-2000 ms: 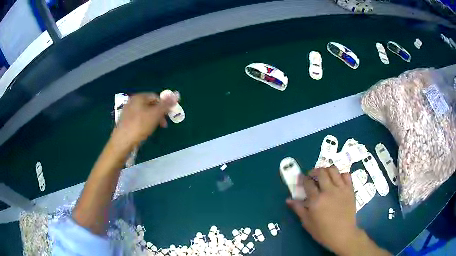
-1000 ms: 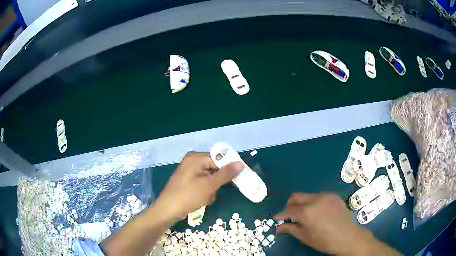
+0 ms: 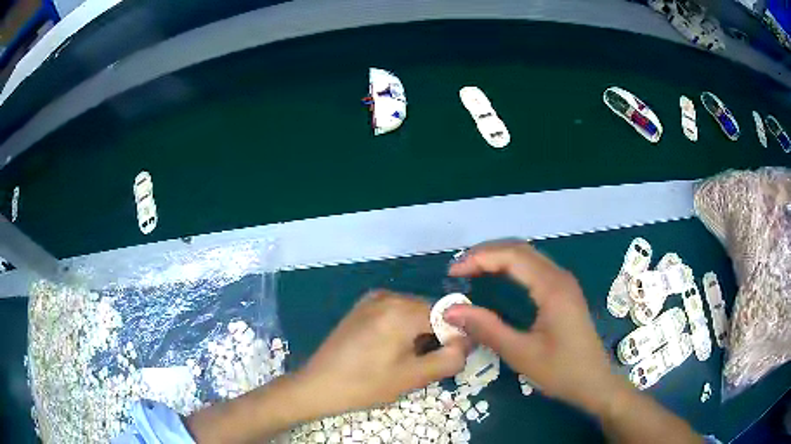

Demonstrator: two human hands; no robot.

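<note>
My left hand (image 3: 377, 351) holds a white rounded base plate (image 3: 448, 317) between thumb and fingers, just above the bench. Part of another white base (image 3: 478, 368) shows below my fingers. My right hand (image 3: 542, 325) is at the held plate, its thumb against it and its index finger raised and curved above. Whether a small insert is between the right fingers cannot be told. A heap of tiny white inserts (image 3: 386, 422) lies below my hands.
White bases (image 3: 652, 336) are piled at right beside a bulging pinkish-beige bag (image 3: 756, 260). A clear bag (image 3: 208, 303) spills white pieces at left. A pale rail (image 3: 364, 234) separates bench and green belt (image 3: 286, 156), which carries bases and a printed shell (image 3: 387, 101).
My right hand has moved from the heap up to the plate in my left hand. The left hand has turned the plate and moved slightly right. Belt items have shifted right.
</note>
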